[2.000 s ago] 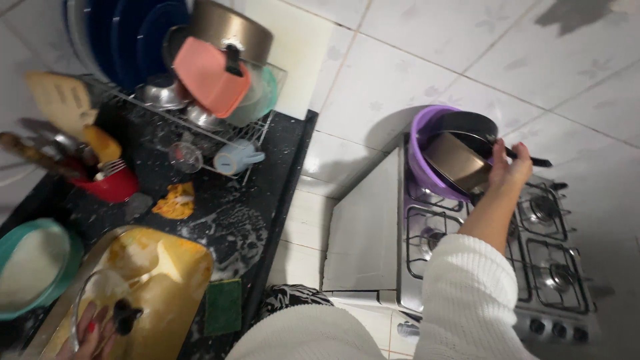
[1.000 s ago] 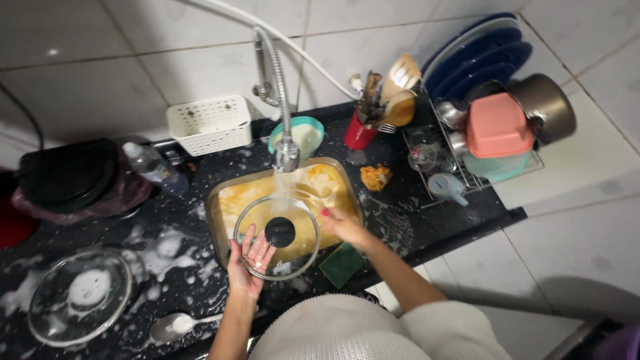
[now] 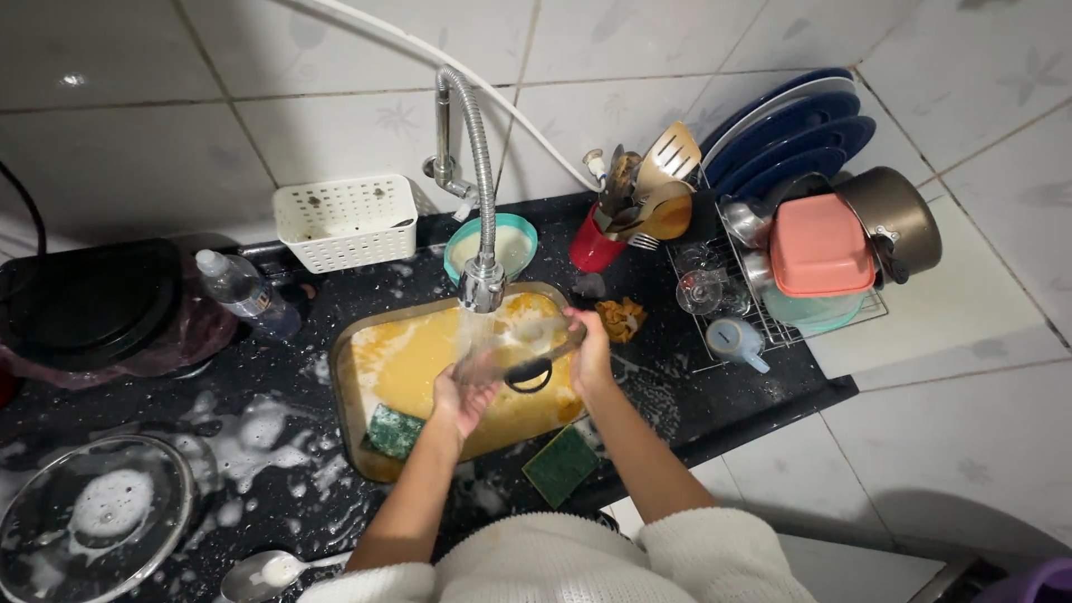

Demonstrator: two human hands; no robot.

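A small glass pot lid with a black handle is tilted on edge under the running faucet. My right hand grips its right edge; my left hand holds its lower left side, partly behind the spray. Beneath both lies a metal tray full of yellowish water. A green scouring sponge rests in the tray's lower left corner, and another sponge lies on the counter at its front edge.
At left are a soapy larger glass lid, a spoon and a plastic bottle. Behind stand a white basket, a teal bowl and a red utensil holder. The dish rack at right holds plates, a pot and containers.
The view has swung from the stove back to the sink. My right hand has gone from a pan in the purple basin to the small lid, which has turned from face-up to tilted on edge.
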